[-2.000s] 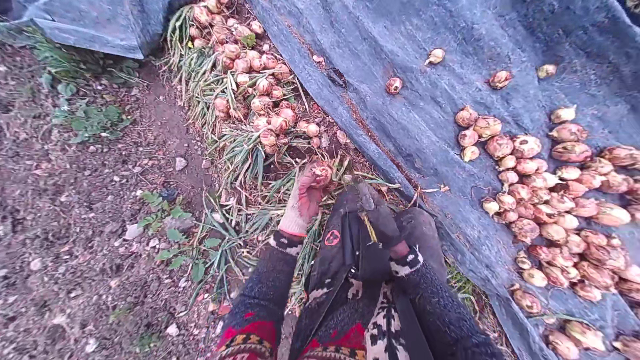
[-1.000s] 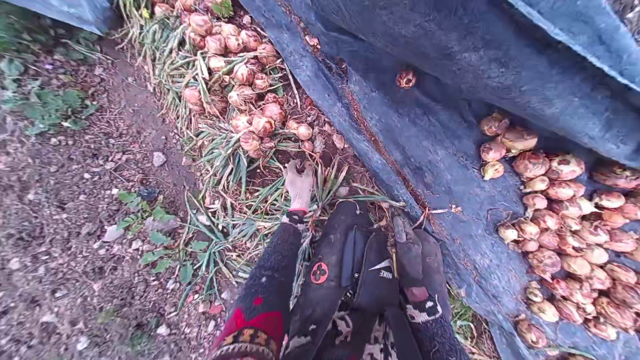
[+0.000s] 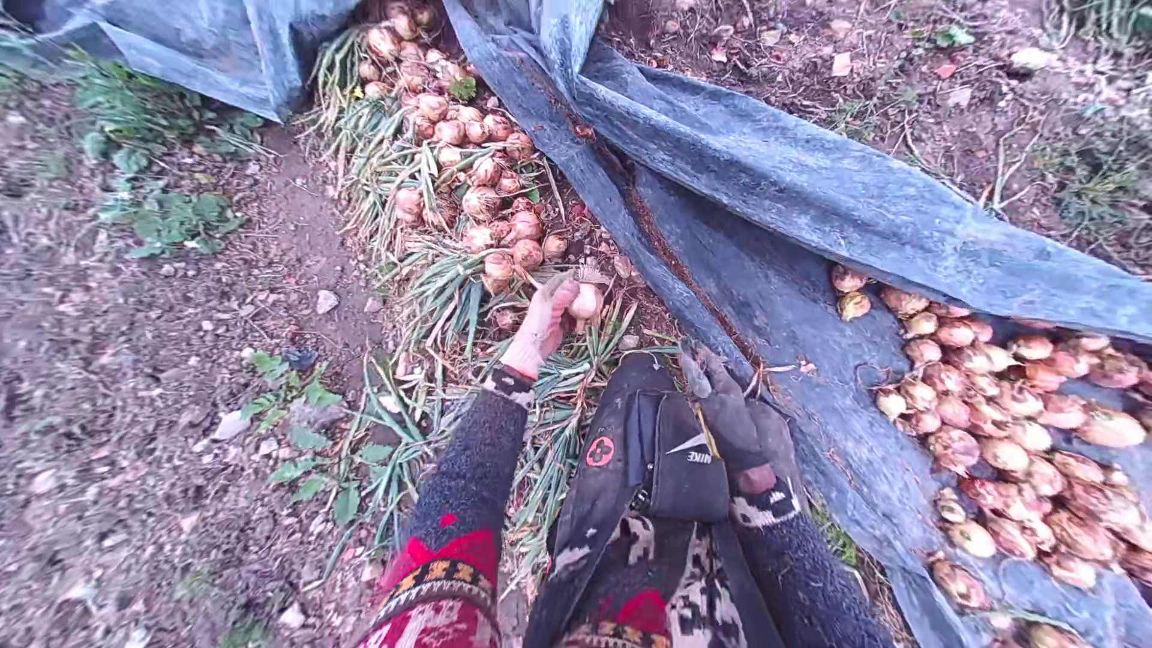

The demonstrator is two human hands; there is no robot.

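My left hand [image 3: 544,324], in a pale glove, has its fingers around a pale onion [image 3: 586,302] with roots at its top, over cut green onion leaves [image 3: 459,306]. Just beyond it lies a row of harvested onions [image 3: 481,202] with their tops attached. My right hand [image 3: 731,418], in a dark glove, is by my right knee, near the edge of the blue-grey sheet [image 3: 774,306]; a thin yellowish strip shows beside its fingers, and whether the hand grips it is unclear. Topped onions [image 3: 1017,405] lie in a pile on the sheet at the right.
A raised fold of the sheet [image 3: 855,207] runs across the upper right, partly over the onion pile. Another blue-grey sheet [image 3: 207,54] lies at the upper left. Stony soil [image 3: 180,378] with low green weeds [image 3: 306,441] extends along the left.
My left hand, lowered among the leaves one second ago with no onion visible, now has a pale onion at its fingers. The sheet's fold now lies over the upper edge of the onion pile.
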